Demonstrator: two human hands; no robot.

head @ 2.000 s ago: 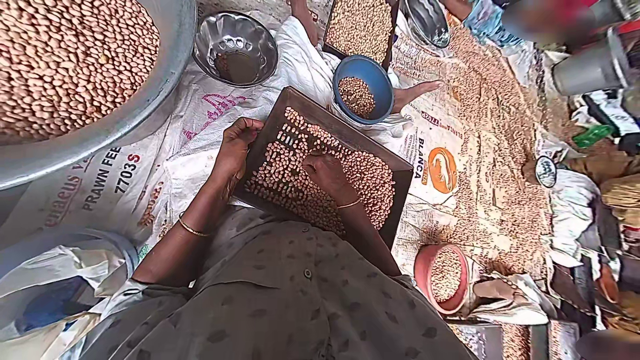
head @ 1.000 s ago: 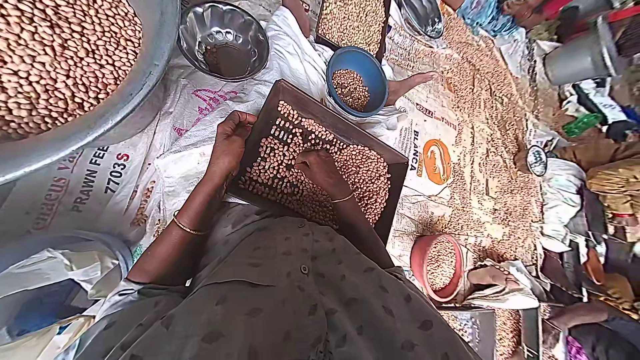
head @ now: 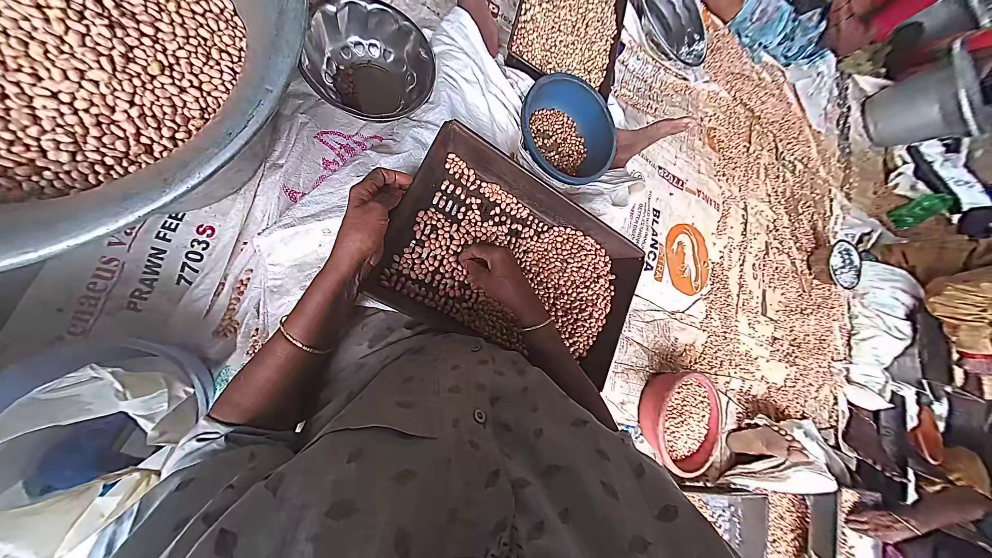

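A dark rectangular tray (head: 527, 182) lies tilted on my lap, and shelled peanuts (head: 570, 279) cover much of its floor, heaped thickest toward its right side. My left hand (head: 372, 217) grips the tray's left rim, the fingers over the edge. Inside the tray my right hand (head: 500, 275) rests low over the peanuts with its fingers curled; whether a nut is between the fingertips is hidden. Thin slots show in the tray floor near its upper left. Just beyond the tray's far rim sits a blue bowl (head: 601, 128) partly filled with peanuts.
A large metal basin (head: 267, 116) of peanuts stands at upper left, beside a fluted metal bowl (head: 415, 58). Another person's foot (head: 659, 136) extends behind the blue bowl. Peanuts cover the sacking at right. A red bowl (head: 655, 411) and a plastic-lined tub (head: 186, 360) flank my lap.
My right hand has shifted slightly within the tray among the peanuts. My left hand keeps its hold on the rim.
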